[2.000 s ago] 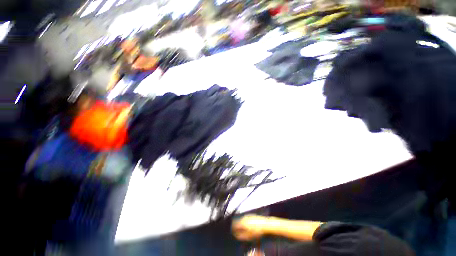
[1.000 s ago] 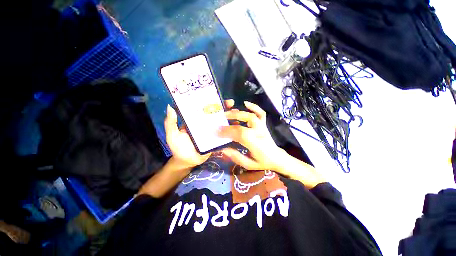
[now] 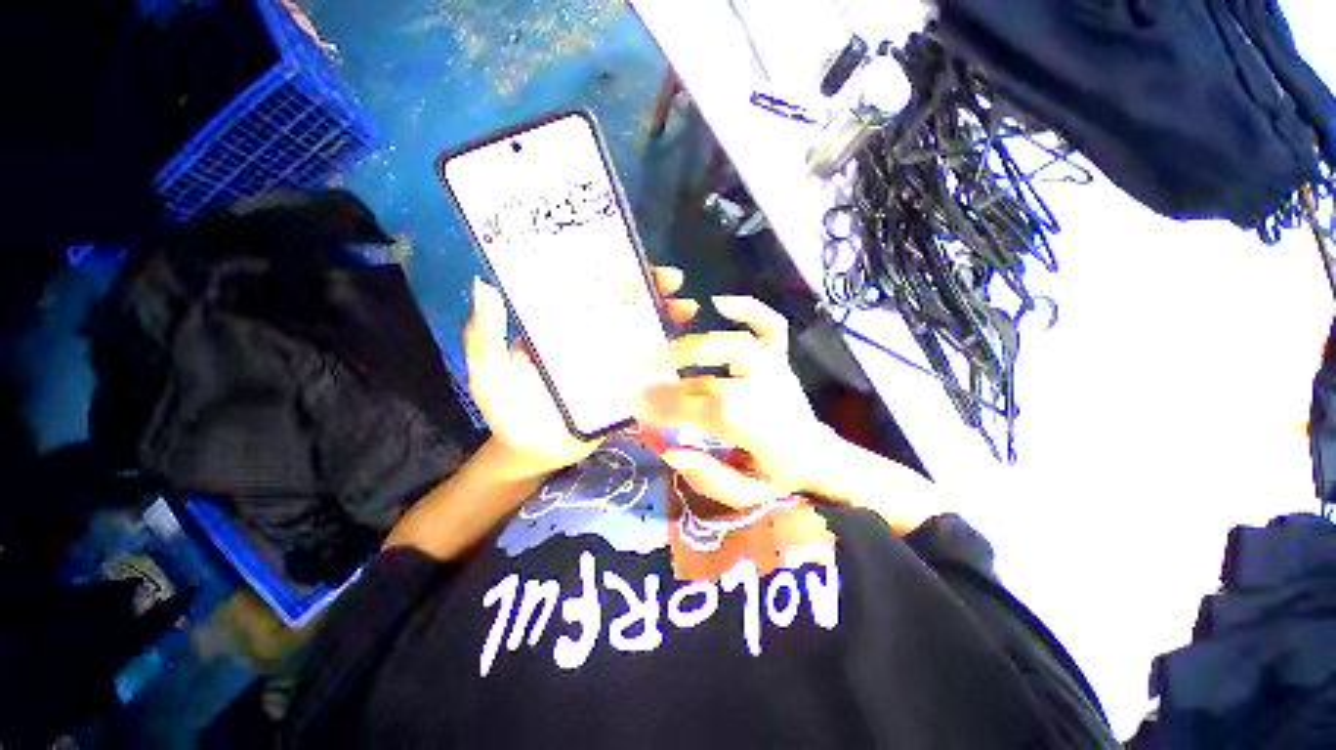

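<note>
A smartphone (image 3: 557,271) with a bright white screen and dark rim is held upright, slightly tilted, in front of my chest. My left hand (image 3: 520,388) holds it from below, with the thumb along its left edge and fingertips showing at its right edge. My right hand (image 3: 740,403) is at the phone's lower right, fingers bent, the index finger over the lower screen. The glare hides whether the finger touches the glass. My right hand does not grip the phone.
A white table (image 3: 1158,352) on the right bears a tangled pile of black hangers (image 3: 938,249) and dark garments (image 3: 1158,103). Black garments (image 3: 293,366) fill a blue crate on the left floor. Another blue crate (image 3: 271,139) stands at the upper left.
Two seconds ago the view was a blurred look across the tables. Since one second ago the phone and hands stay together, and the phone sits slightly higher and further left in view.
</note>
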